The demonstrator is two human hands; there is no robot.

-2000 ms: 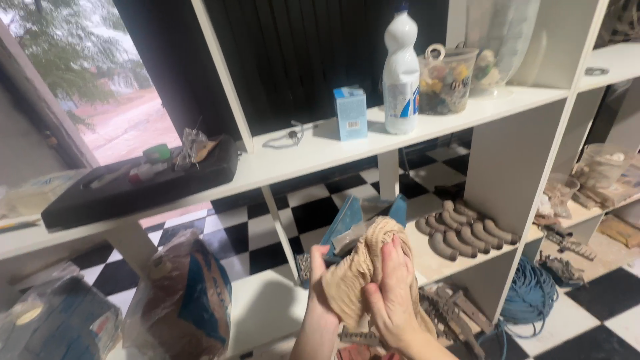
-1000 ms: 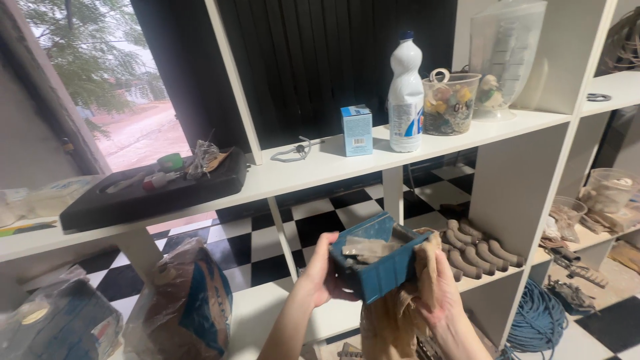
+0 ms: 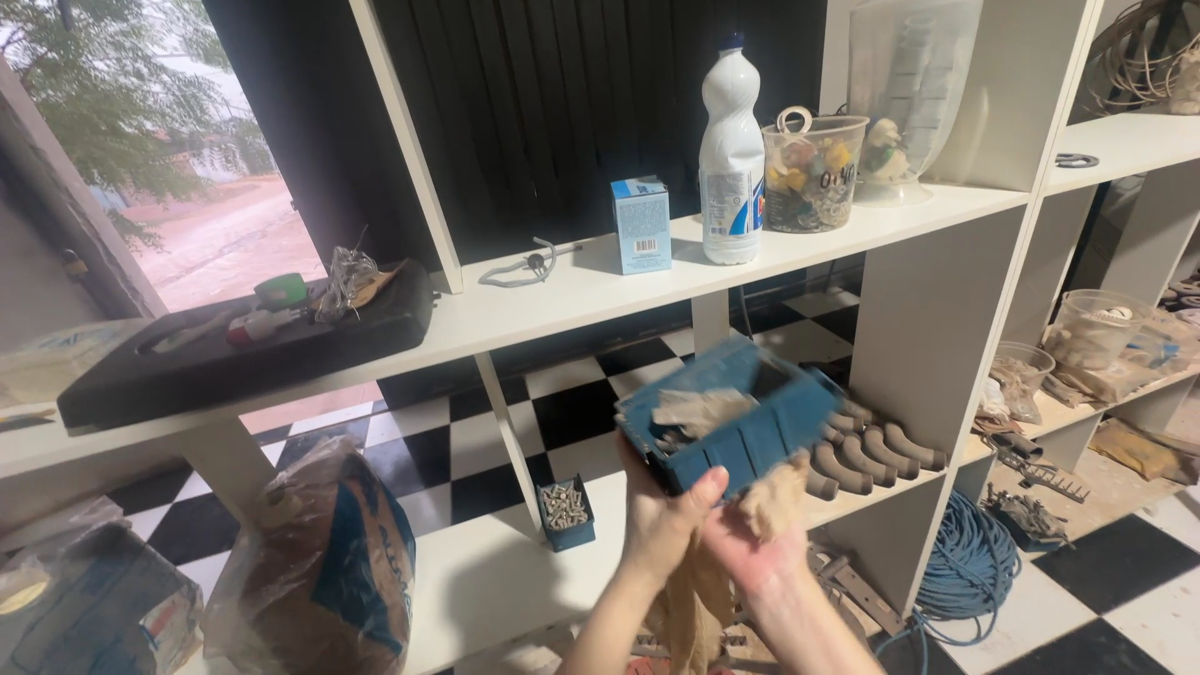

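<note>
A blue plastic bin (image 3: pixel 741 431) is tilted in mid-air before the shelving, with a crumpled pale piece and small bits inside. My left hand (image 3: pixel 661 516) grips its near left corner, thumb on the outer wall. Below the bin, my right hand (image 3: pixel 764 553) holds a tan cloth (image 3: pixel 776 497) against its underside, and part of the cloth hangs down between my forearms. A smaller blue bin of screws (image 3: pixel 565 511) stands on the lower shelf, left of my hands.
The upper white shelf (image 3: pixel 553 300) carries a light-blue box (image 3: pixel 642 227), a white bottle (image 3: pixel 732 159), a clear bucket (image 3: pixel 814 178) and a black tray (image 3: pixel 253 337). Curved pipe pieces (image 3: pixel 872 455) lie behind the bin. Plastic bags (image 3: pixel 319 562) stand lower left; coiled blue rope (image 3: pixel 966 562) lies right.
Two seconds ago the cloth covered much of the blue bin; now the bin's inside shows and it is tilted. My right hand has moved from the bin's right side to beneath it.
</note>
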